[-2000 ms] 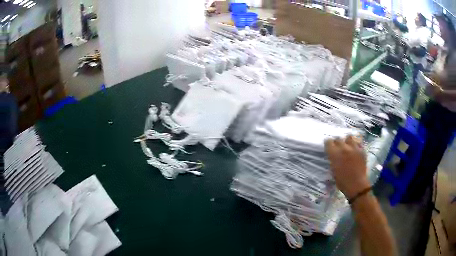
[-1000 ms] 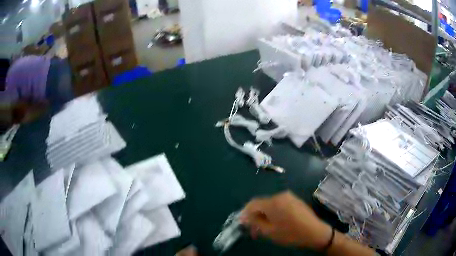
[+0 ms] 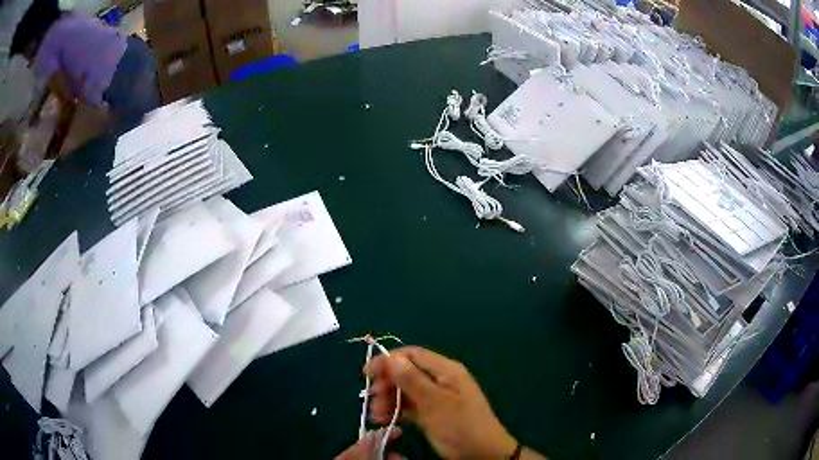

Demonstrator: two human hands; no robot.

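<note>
My right hand [image 3: 435, 395] pinches a white cable [image 3: 365, 395] near its end at the bottom centre. Small reddish and yellowish-green stripped wire ends [image 3: 370, 339] spread above the fingertips. My left hand [image 3: 366, 446] shows only by its fingertips at the bottom edge, closed around the lower part of the same cable; the rest is cut off. Loose white housings [image 3: 171, 346] lie overlapping at the left, smooth faces up. Several bundled white cables [image 3: 485, 199] lie on the dark green tabletop [image 3: 386, 260] beyond my hands.
Cabled housings [image 3: 682, 260] are piled at the right, the top one showing its ribbed side. More lean in rows [image 3: 575, 117] at the far right. Bare housings [image 3: 171, 162] stand slanted at the far left. A person in a purple top [image 3: 85, 58] bends at the upper left. Cartons [image 3: 211, 45] stand behind.
My right hand has moved from the right-hand pile to the bottom centre and now holds a cable by its wire end. My left fingertips have come onto it. The view has swung left and down.
</note>
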